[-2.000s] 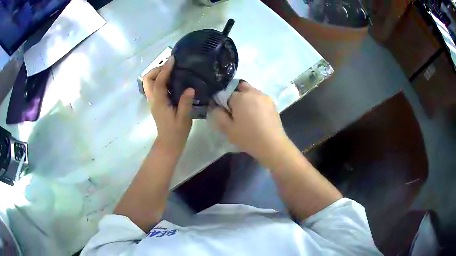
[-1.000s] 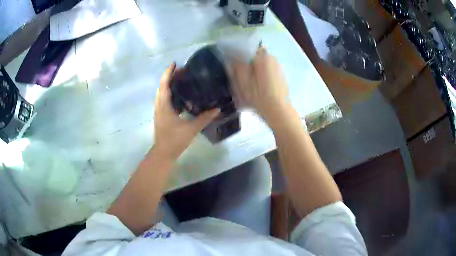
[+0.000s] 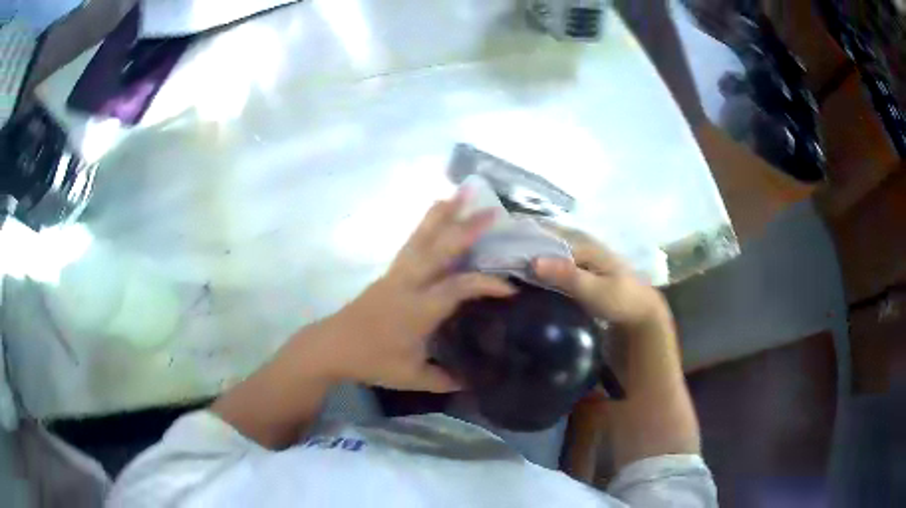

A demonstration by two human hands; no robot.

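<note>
The security camera is tilted at the bench's front edge, its glossy black ball head (image 3: 536, 352) toward my body. Its grey-white mounting bracket (image 3: 512, 179) points away over the bench. My left hand (image 3: 412, 298) grips the camera from the left, fingers on the pale body and thumb by the head. My right hand (image 3: 616, 298) is around its right side, with the thumb on the pale part. A short black antenna shows below my right hand. I cannot tell the cloth from the pale body here.
The scuffed white bench (image 3: 298, 189) has a worn corner at right. Another camera unit (image 3: 571, 18) stands at the far edge and a dark one (image 3: 40, 159) at left. Paper (image 3: 199, 15) and a dark purple item (image 3: 129, 74) lie at upper left. Brown cartons with black camera heads are at right.
The camera has been turned over and pulled toward my body, head now nearest me and bracket pointing away. My right hand has moved from wiping near the head to holding the camera's right side.
</note>
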